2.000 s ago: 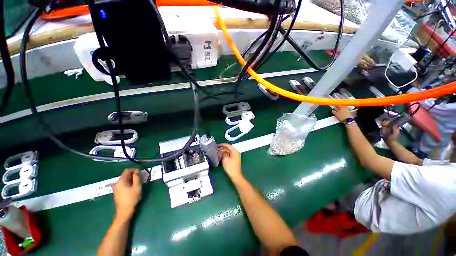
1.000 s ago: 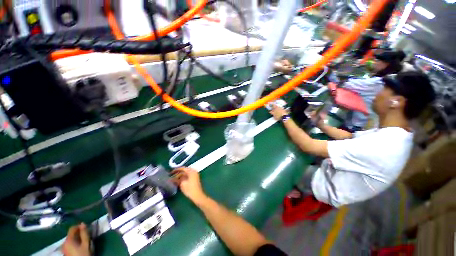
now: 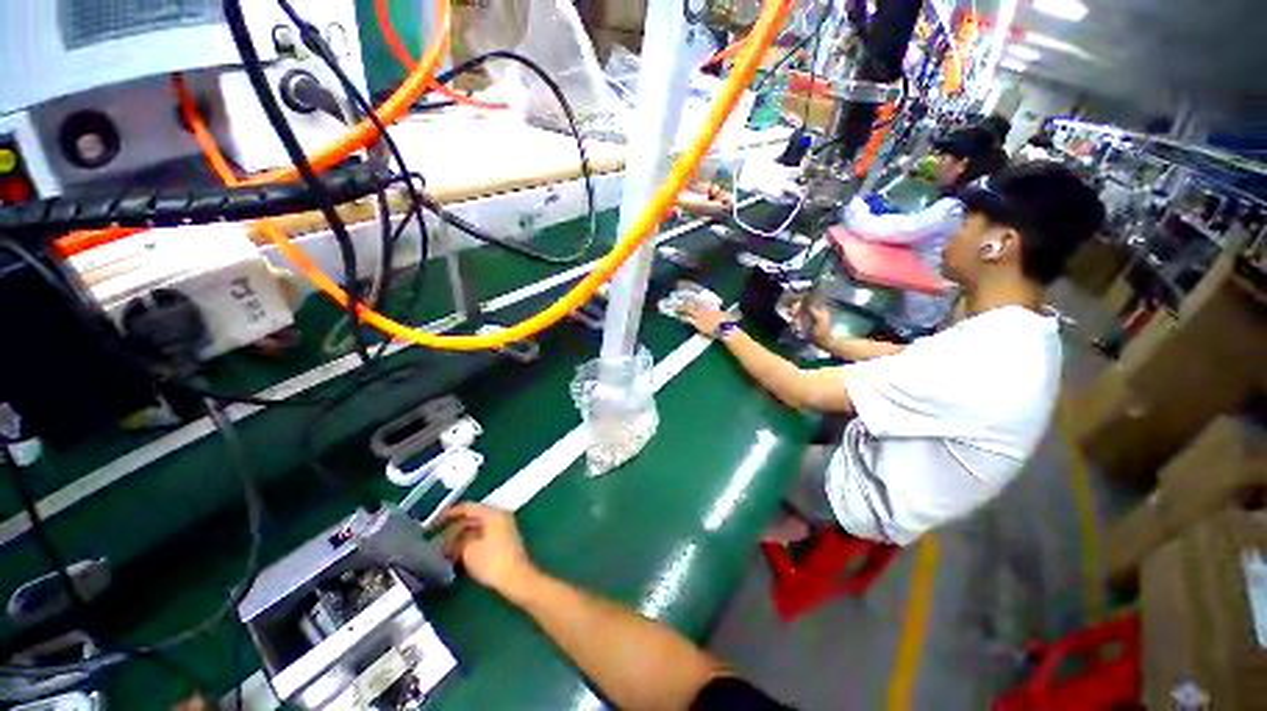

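Note:
My right hand (image 3: 486,549) has its fingers closed at the right end of the grey electric screwdriver (image 3: 400,546), which lies tilted over the right side of the silver-white screw feeder (image 3: 323,664). The feeder's open top shows a dark inside. Only a small, blurred piece of my left hand (image 3: 189,704) shows at the bottom edge; its fingers and anything in it are cut off. White loop-shaped plastic housings (image 3: 442,486) lie on the green surface behind the screwdriver. More housings (image 3: 59,589) lie at the lower left, partly cut off by the picture's edge.
An orange air hose (image 3: 514,333) and black cables hang across the front. A sloping grey post (image 3: 642,181) bears a clear bag of small parts (image 3: 614,417). A seated person (image 3: 959,403) works further along the line at right, near a red stool (image 3: 820,570) and cardboard boxes (image 3: 1209,611).
The view has swung right and up. The feeder, screwdriver and right hand have shifted to the lower left of the picture, and my left hand has almost left it. My right hand stays at the screwdriver.

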